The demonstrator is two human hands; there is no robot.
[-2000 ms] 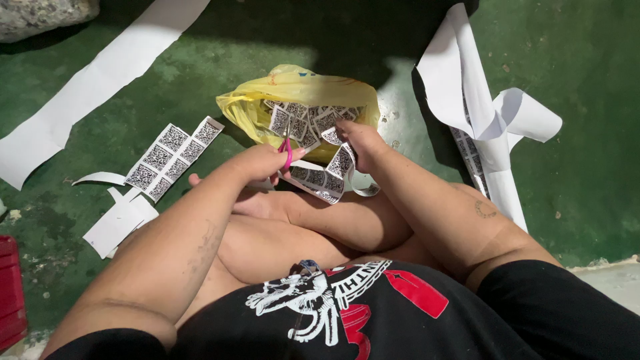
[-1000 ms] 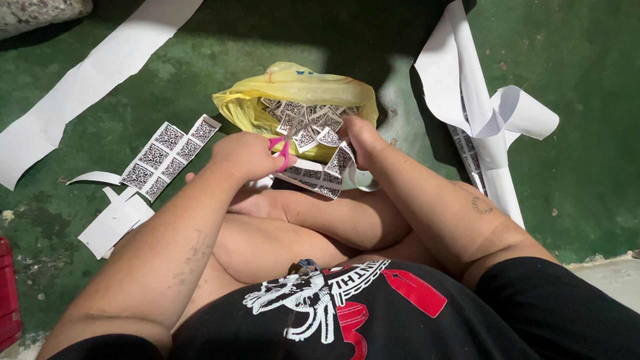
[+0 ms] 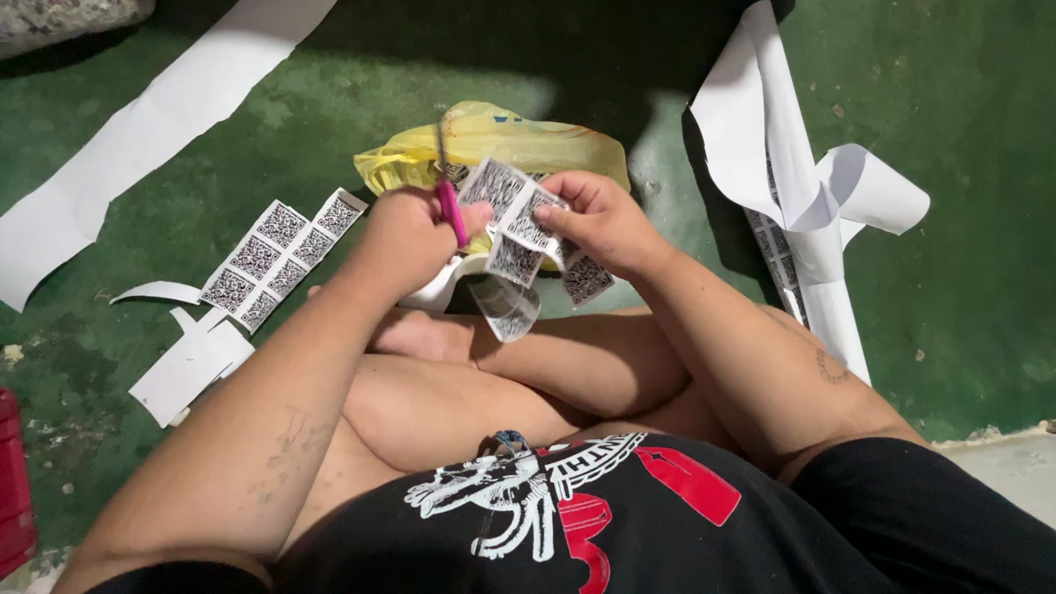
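Observation:
My left hand (image 3: 412, 239) is closed round the pink handles of a pair of scissors (image 3: 450, 214), whose blades point up towards the yellow plastic bag (image 3: 569, 144). A strip of white paper printed with square black codes (image 3: 492, 191) is pinched between the thumb and fingers of my right hand (image 3: 598, 219). The left thumb lies at or near its left edge. More printed squares hang below the strip, beside a curled clear piece (image 3: 505, 307). Cut printed squares show in the bag's mouth, largely hidden behind the strip and my hands.
On the green floor at left lie a printed sheet (image 3: 272, 260), white offcuts (image 3: 186, 367) and a long white paper strip (image 3: 165, 115). Rolled paper (image 3: 813, 239) lies at right. A red plastic object (image 3: 12, 487) and a stone-like block (image 3: 66, 21) sit at the left edges.
The printed strip, earlier low in front of the bag, is now raised and turned across the bag's mouth. The scissors blades now point upward, and my right hand has turned so its fingers show.

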